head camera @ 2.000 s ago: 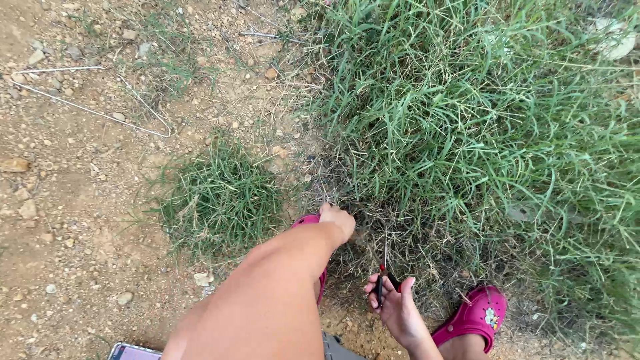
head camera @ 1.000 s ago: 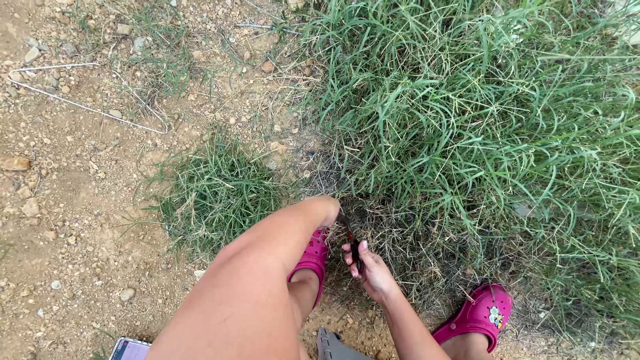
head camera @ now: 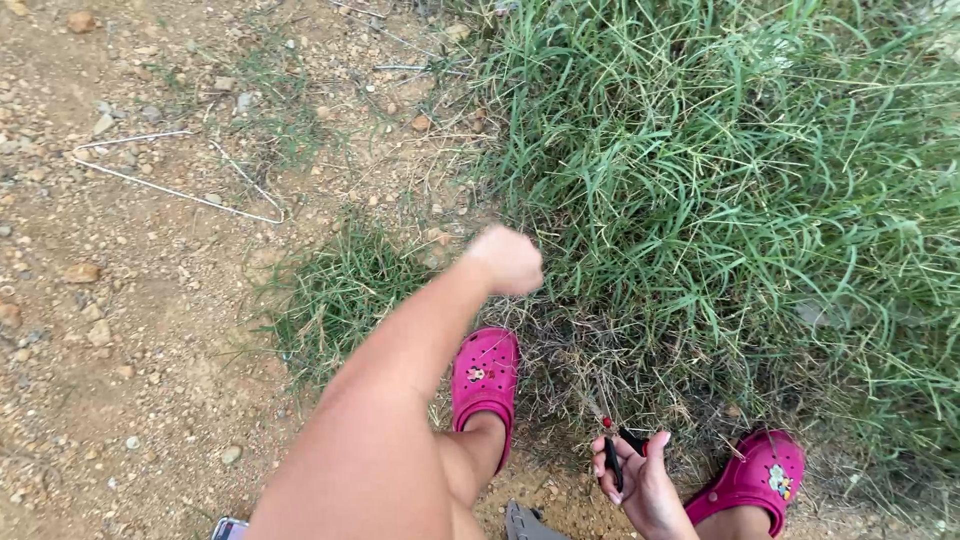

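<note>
My left hand (head camera: 508, 260) is curled at the edge of the tall green grass (head camera: 675, 165), above the left pink clog; whether it holds anything is hidden. Low in the view, my right hand (head camera: 637, 472) holds black-handled scissors (head camera: 613, 461) with a red pivot, their handles spread and the blades pointing up toward the dry stems (head camera: 622, 352). Left of my left forearm lies a pile of green grass (head camera: 345, 289) on the soil.
Pink clogs (head camera: 486, 371) (head camera: 754, 476) are on my feet. A bent thin wire (head camera: 180, 193) lies on stony soil at the upper left. At the bottom edge are part of a phone (head camera: 229, 529) and a grey object (head camera: 529, 523).
My left hand has moved up from low among the stems by the clog. The scissors, partly hidden a second ago, now show apart from my left hand with handles spread.
</note>
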